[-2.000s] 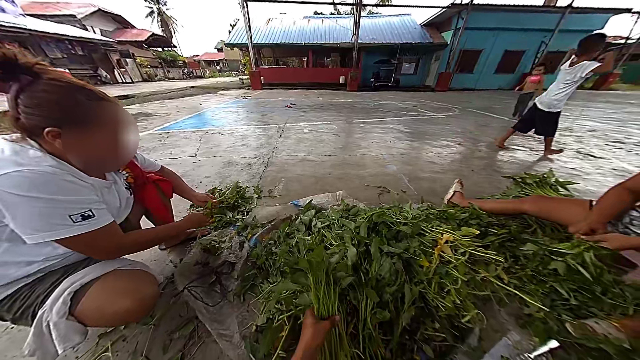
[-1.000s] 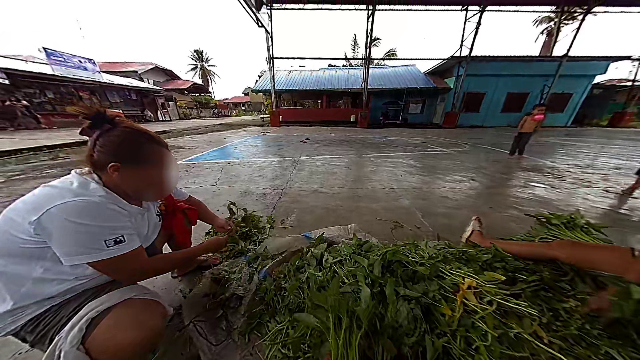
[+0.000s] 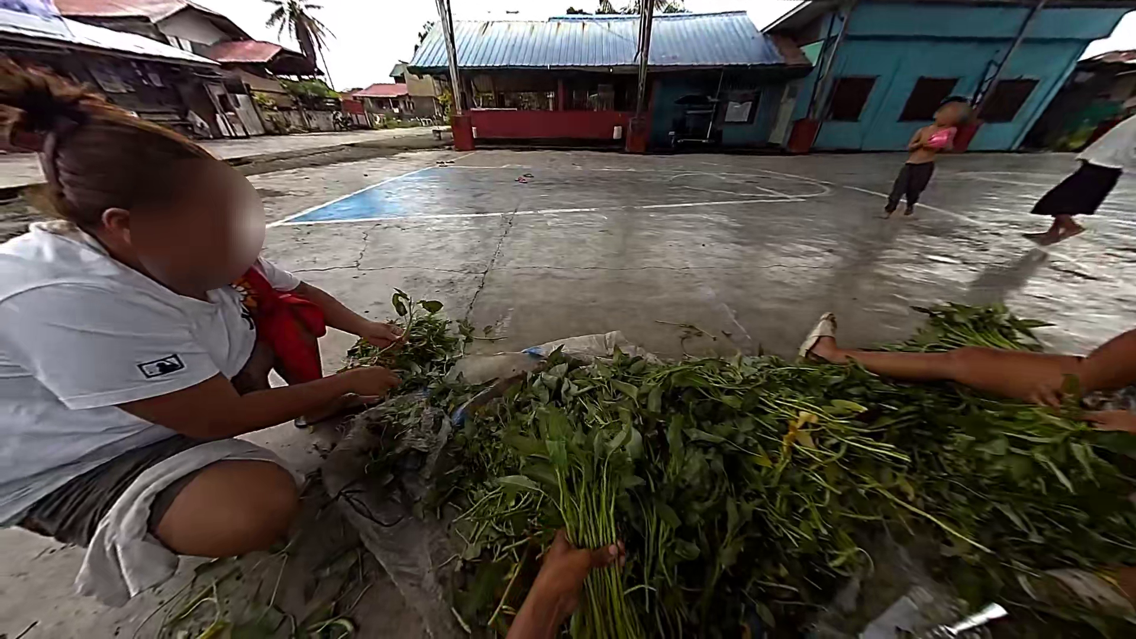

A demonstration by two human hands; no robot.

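Observation:
My left hand grips the long green stems of a bunch of leafy greens at the lower middle of the view. Its thumb lies across the stems, and the leaves point away from me. Around and beyond the bunch spreads a large heap of leafy greens, with some yellowed leaves in it. My right hand is not in view. To the left, a crouching person in a white shirt handles a smaller pile of greens with both hands.
A grey plastic sheet or sack lies by the heap's left side. At the right, another person's outstretched leg rests along the heap. A shiny object lies low right. Two people stand farther off on the concrete court.
My left hand, out of view one second ago, shows again with a bunch in its grip. A person in a white top has come into view at the far right.

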